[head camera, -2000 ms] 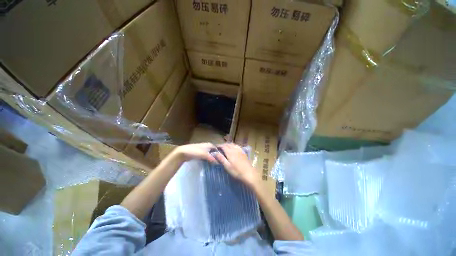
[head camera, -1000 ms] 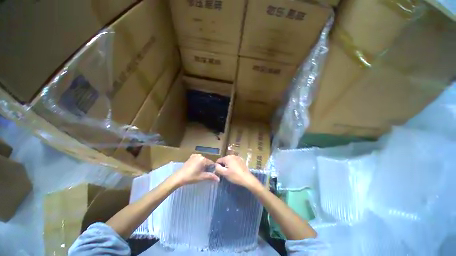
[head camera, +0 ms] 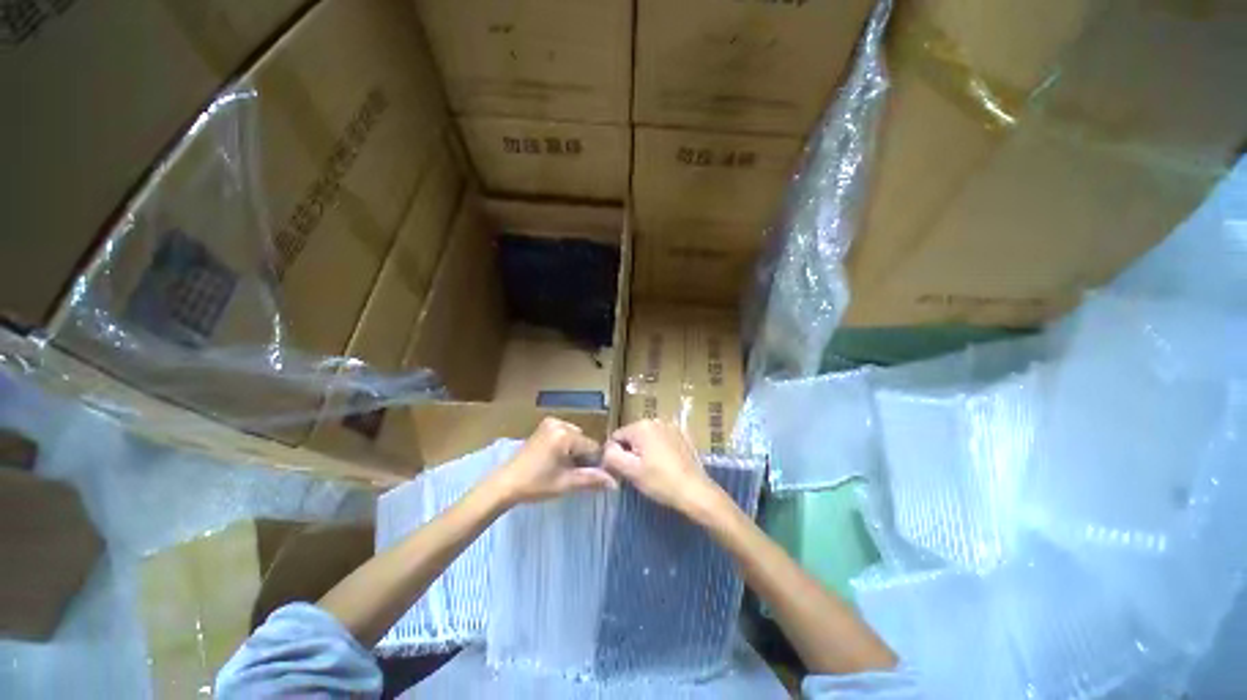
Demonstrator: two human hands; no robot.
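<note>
A clear ribbed air-column bag (head camera: 547,588) lies across my lap. A dark solar panel (head camera: 677,581) shows grey through the ribs of its right part. My left hand (head camera: 554,462) grips the bag's top edge near the middle. My right hand (head camera: 659,465) grips the same edge just beside it, the knuckles almost touching. The fingertips and what they pinch are partly hidden by the hands. The source carton (head camera: 550,364) stands open ahead, with dark panels (head camera: 561,285) at its far end and a small blue-grey flat piece (head camera: 572,399) near its front.
Sealed cartons (head camera: 536,55) wall the far side and left. Stretch film (head camera: 821,233) hangs at the right of the carton, and more film drapes on the left. A heap of air-column bags (head camera: 1094,438) lies right, over a green item (head camera: 821,540). An open carton stands at lower left.
The bag is spread wider to the left than at first, and my hands have moved from overlapping on its top to gripping its edge side by side. The view has shifted slightly.
</note>
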